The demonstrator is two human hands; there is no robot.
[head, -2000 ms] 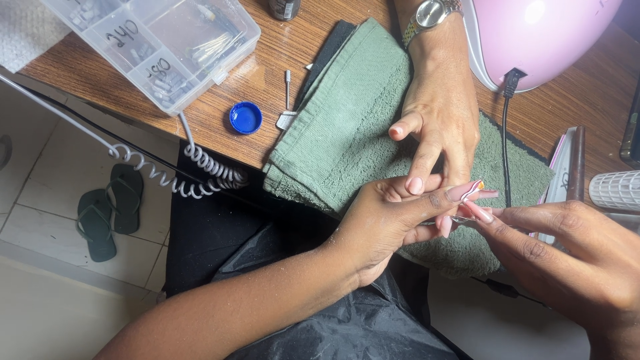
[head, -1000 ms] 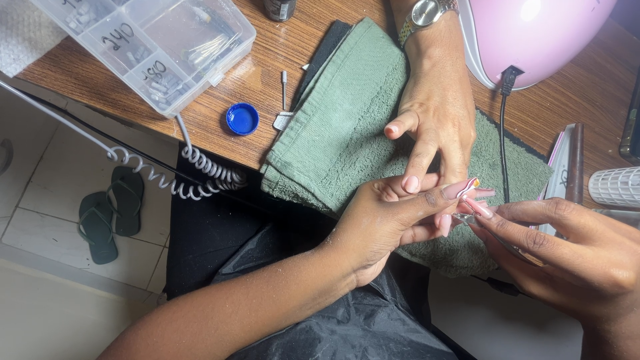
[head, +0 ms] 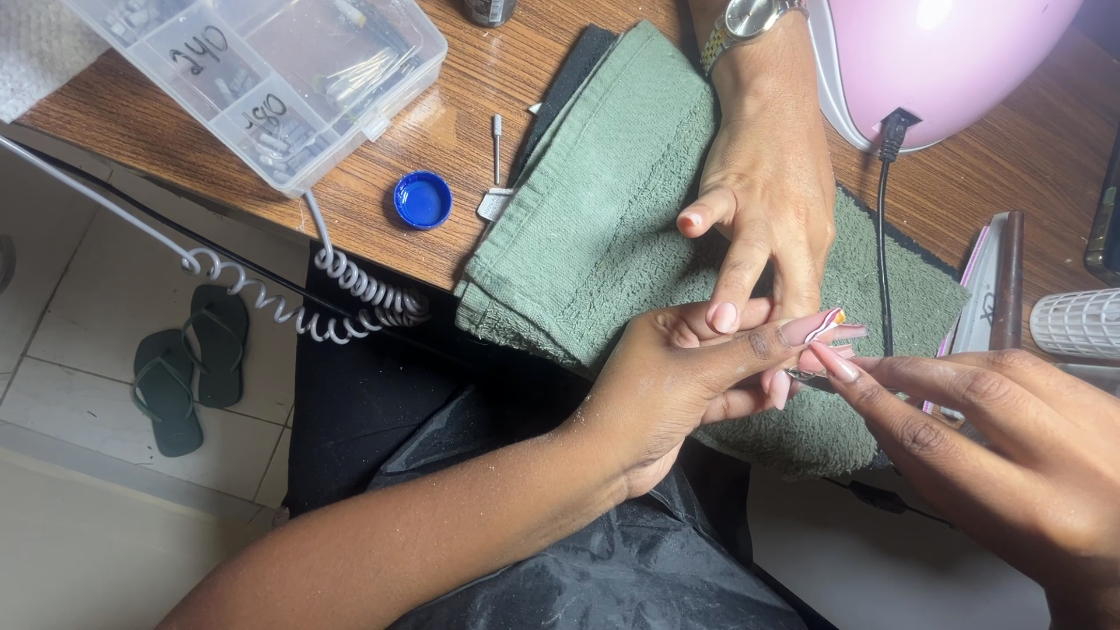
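Over the edge of a folded green towel (head: 604, 201), my left hand (head: 682, 376) grips a finger of the other person's hand (head: 774, 192), which reaches in from the top wearing a metal wristwatch (head: 751, 16). My left thumb has a long decorated nail. At the right, my right hand (head: 989, 437) pinches a small metal tool (head: 803, 374) close to the held fingertip; its kind cannot be told, since fingers cover most of it. The exact contact between tool and nail is hidden.
A compartmented plastic box (head: 262, 87) with small bits, a blue cap (head: 423, 200) and a loose drill bit (head: 497, 149) are on the wooden table. A pink nail lamp (head: 945, 61) with a black cable stands at upper right, nail files (head: 980, 289) below it. A coiled cord (head: 350, 289) hangs at left.
My right fingers have shifted slightly around the metal tool. My left hand keeps its grip on the other person's finger, and that person's hand stays on the towel.
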